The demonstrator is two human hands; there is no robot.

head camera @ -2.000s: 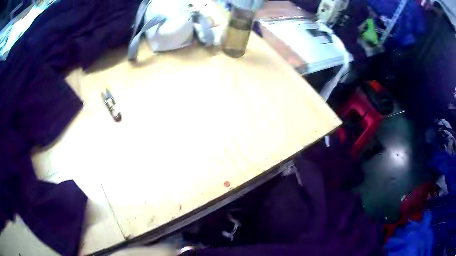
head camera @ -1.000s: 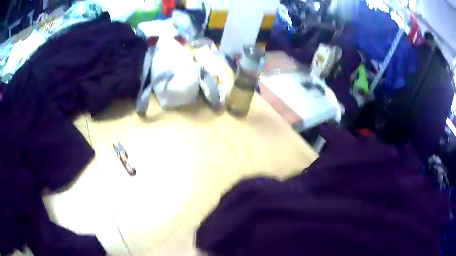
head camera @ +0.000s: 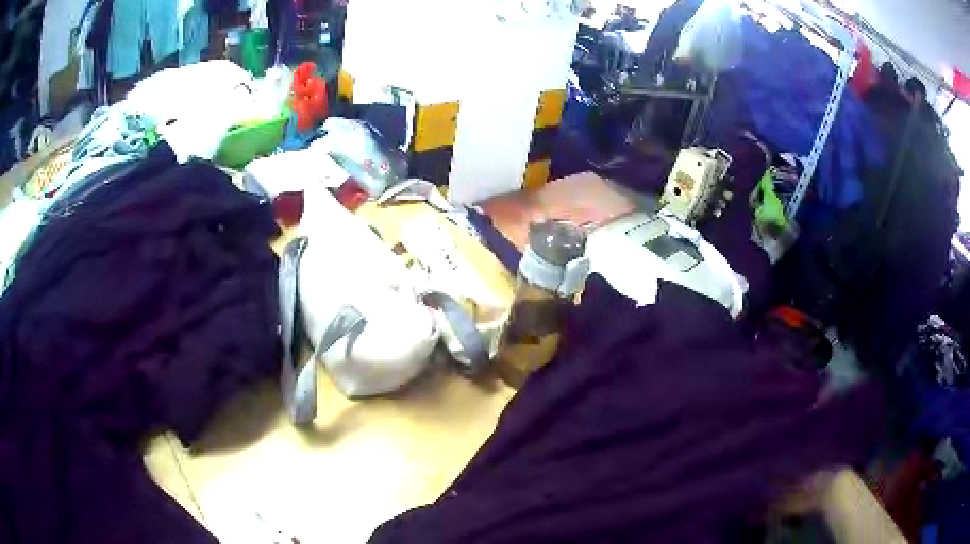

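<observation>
A dark purple garment (head camera: 638,414) spreads from the bottom centre across the table's right side, in front of the bottle. A blurred skin-coloured part of my right hand or forearm (head camera: 856,508) shows at the bottom right, beside the garment's lower edge; its fingers cannot be made out. My left hand is out of the picture. A heap of dark purple garments (head camera: 138,308) lies on the left of the pale wood table (head camera: 340,468). Small marks at the bottom edge may be the tip of the snips; too little shows to tell.
A grey-white bag (head camera: 372,329) with grey straps and a bottle of brownish liquid (head camera: 535,313) stand mid-table. Behind are a striped pillar (head camera: 436,128), a sewing machine (head camera: 697,183) and a green basket (head camera: 253,140). Blue cloth (head camera: 782,106) hangs at the right.
The view has tilted up, so bag and bottle sit lower and the snips have nearly or fully left the picture. The purple garment at the right has come up over the table and spread out.
</observation>
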